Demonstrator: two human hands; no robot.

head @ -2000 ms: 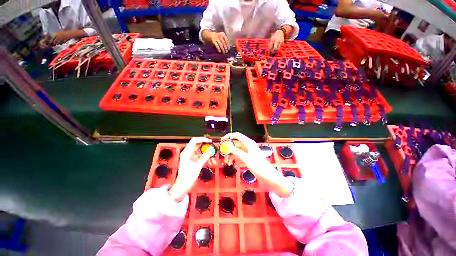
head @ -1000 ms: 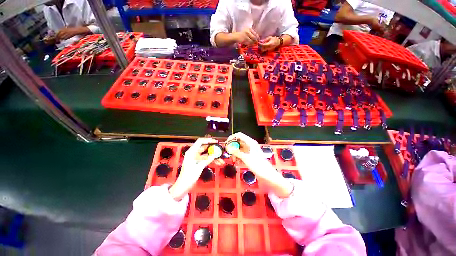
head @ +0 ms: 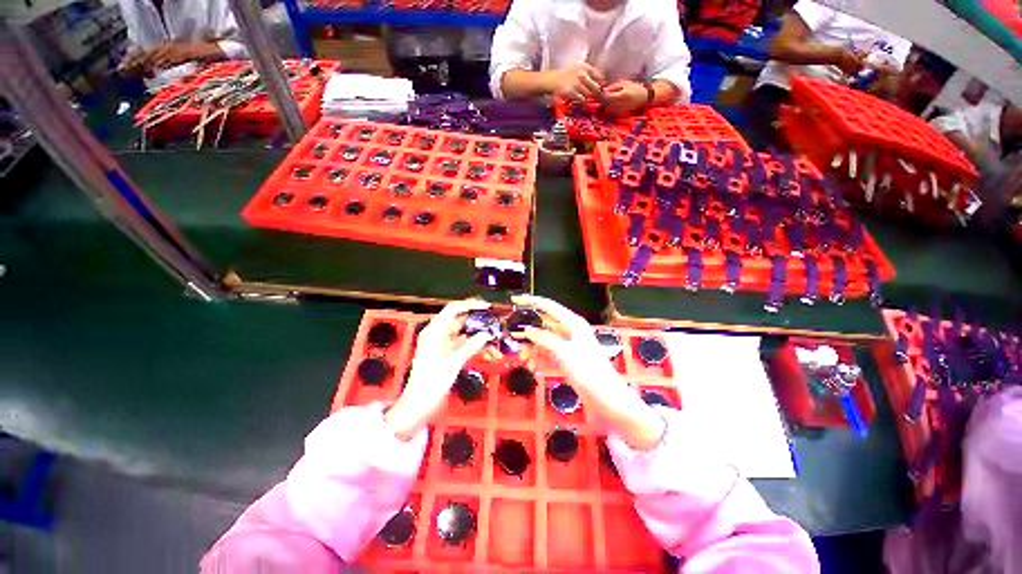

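My left hand (head: 446,350) holds a round smartwatch body (head: 482,324) with a dark, bluish glinting face. My right hand (head: 563,341) holds a second smartwatch body (head: 523,321) with a dark face. The two bodies are side by side above the upper part of the near red-orange tray (head: 527,425). Round black smartwatch bodies, one of them at the lower left (head: 455,522), lie in many of the tray's square pockets. Several pockets in its bottom row are empty. My hands and forearms hide some pockets.
The far left tray (head: 387,230) holds rows of watch heads. Strapped watches (head: 695,224) cover the far right tray. A small dark device (head: 500,272) lies at the board edge. Paper (head: 728,392) and a red parts box (head: 824,387) are right. A person sits opposite; a pink sleeve (head: 992,471) shows right.
The screens of the two held bodies, lit yellow and green before, are now dark. My hands have stayed over the same part of the tray. The view has tilted slightly.
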